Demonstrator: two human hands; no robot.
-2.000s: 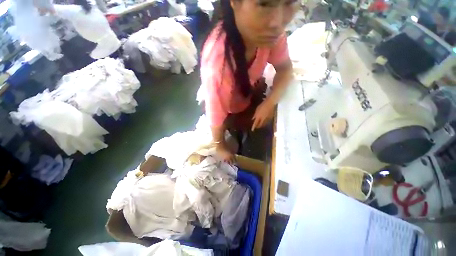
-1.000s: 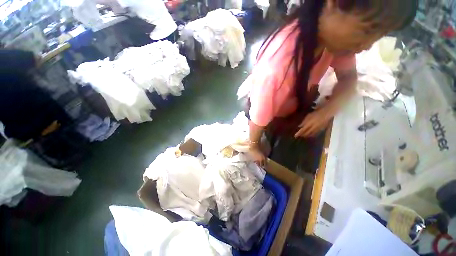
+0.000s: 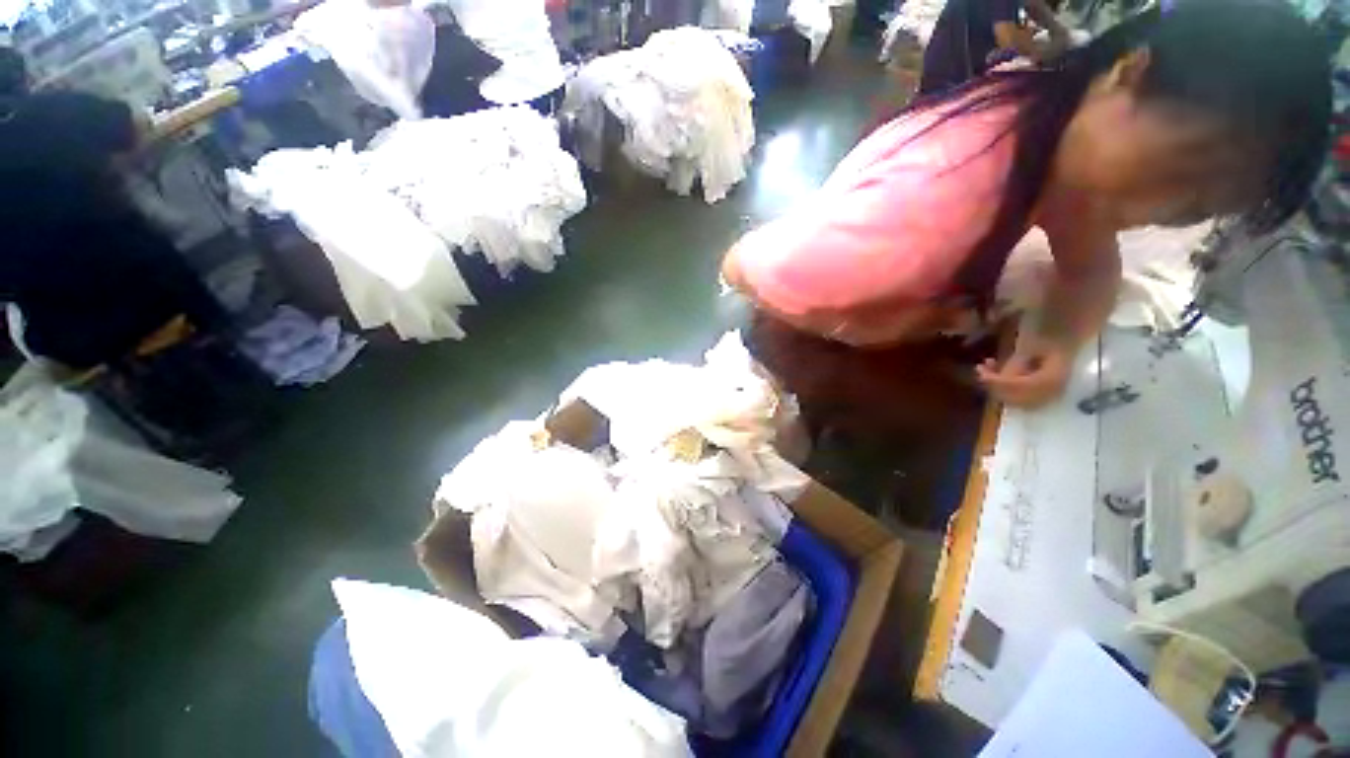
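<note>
Neither of my hands is in the picture. A smooth white cloth (image 3: 496,689) lies over my blue-clad lap at the bottom edge. Just beyond it stands a brown carton (image 3: 866,610) heaped with cream cloth (image 3: 555,518). A blue plastic tub (image 3: 832,592) shows its rim inside the carton's right side, with a grey-lilac cloth (image 3: 752,629) against it. The off-white "brother" sewing machine (image 3: 1285,444) stands at the right on a pale table (image 3: 1036,548). A stiff white paper sheet (image 3: 1096,708) lies at the table's near edge.
A person in a pink top (image 3: 888,222) leans forward beyond the carton, one hand near the table edge. Small dark snips (image 3: 1107,398) lie on the table. White cloth heaps (image 3: 474,193) stand across the green floor. Another person in dark clothes (image 3: 67,222) is at far left.
The view has swung right, then settled. The neighbour has bent lower towards the machine table, and the hand that rested on the cream cloth has left it.
</note>
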